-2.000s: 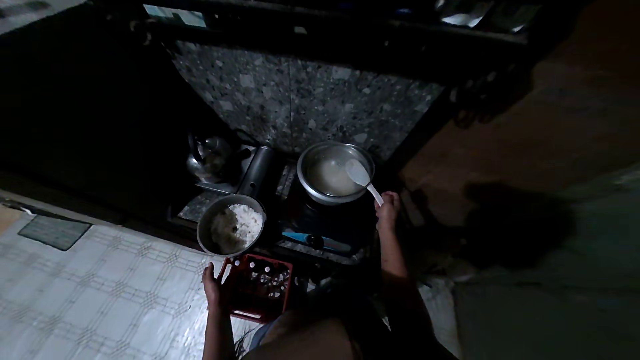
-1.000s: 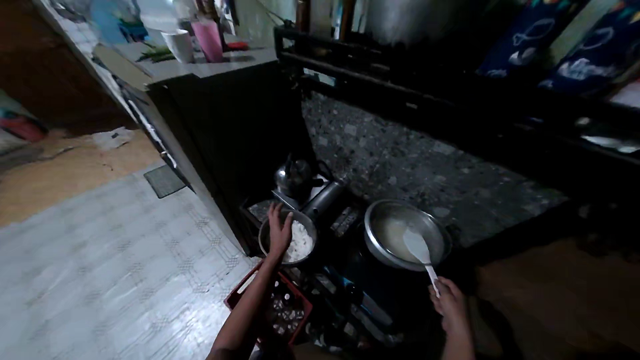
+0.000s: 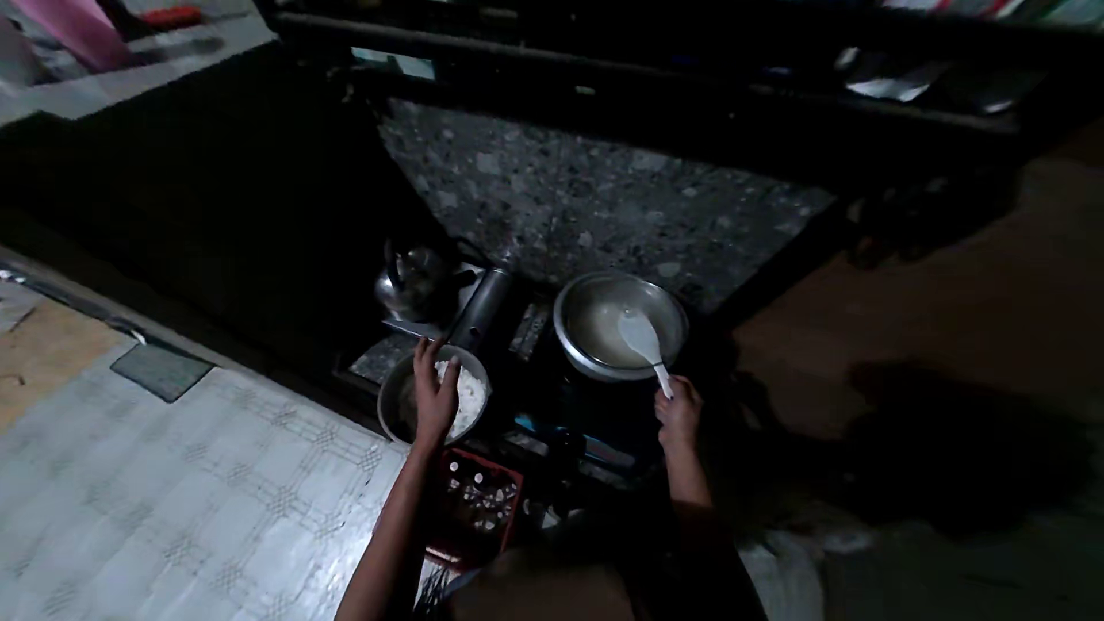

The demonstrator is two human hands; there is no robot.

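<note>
My right hand (image 3: pixel 680 412) grips the handle of a white plastic rice paddle (image 3: pixel 640 335). The paddle's blade rests over the cloudy contents of a round metal pot (image 3: pixel 571 343), which stands on a dark stove. My left hand (image 3: pixel 436 388) reaches over a grey metal pot (image 3: pixel 390 412) of white rice (image 3: pixel 470 398), fingers spread; whether it touches the rice or the rim I cannot tell. That pot sits left of the stove, lower in the view than the metal one.
Behind the rice pot stands a metal kettle (image 3: pixel 412 285) beside a dark cylinder (image 3: pixel 481 306). A red plastic crate (image 3: pixel 517 509) with small pale items is below. A speckled stone backsplash (image 3: pixel 552 198) rises behind, under a dark shelf (image 3: pixel 655 112). A grey mat (image 3: pixel 161 372) lies at left.
Two seconds ago my left hand was beside the crate, below the rice pot; now it is over that pot. My right hand has kept hold of the paddle. The view swung left and back.
</note>
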